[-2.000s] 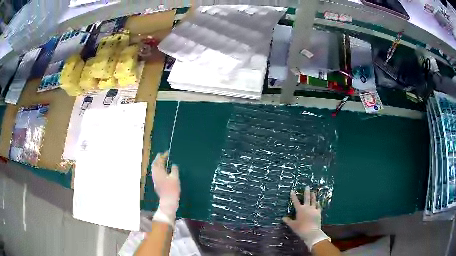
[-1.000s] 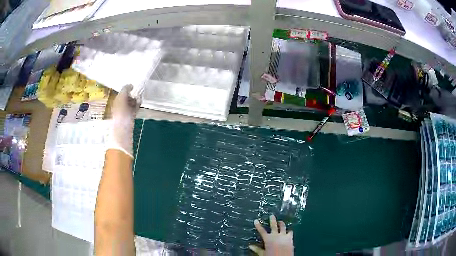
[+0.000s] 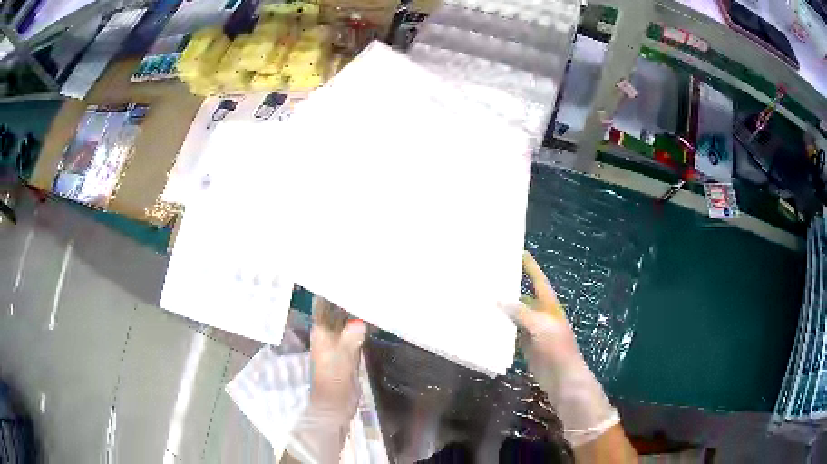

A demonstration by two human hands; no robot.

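A large plain white sheet [image 3: 426, 199], with no pockets to be seen, is held tilted over the bench. My left hand [image 3: 337, 358], in a thin whitish glove, is at its lower edge; its fingers are partly hidden. My right hand [image 3: 553, 349], gloved, grips its lower right edge. A glossy clear ribbed plastic sheet [image 3: 594, 263] lies on the green mat, partly hidden by the white sheet.
A white tray [image 3: 231, 290] lies at left, overlapped by the sheet. Yellow lumpy blocks [image 3: 258, 59] sit on brown cardboard [image 3: 154, 127]. White trays [image 3: 499, 45] are behind. Filled teal trays [image 3: 807, 335] stand at far right. A shelf post [image 3: 612, 82] rises behind the mat.
My left hand has come back from the rear white stack, and the large white sheet is now in front of me. My right hand has left the clear plastic and taken hold of the sheet.
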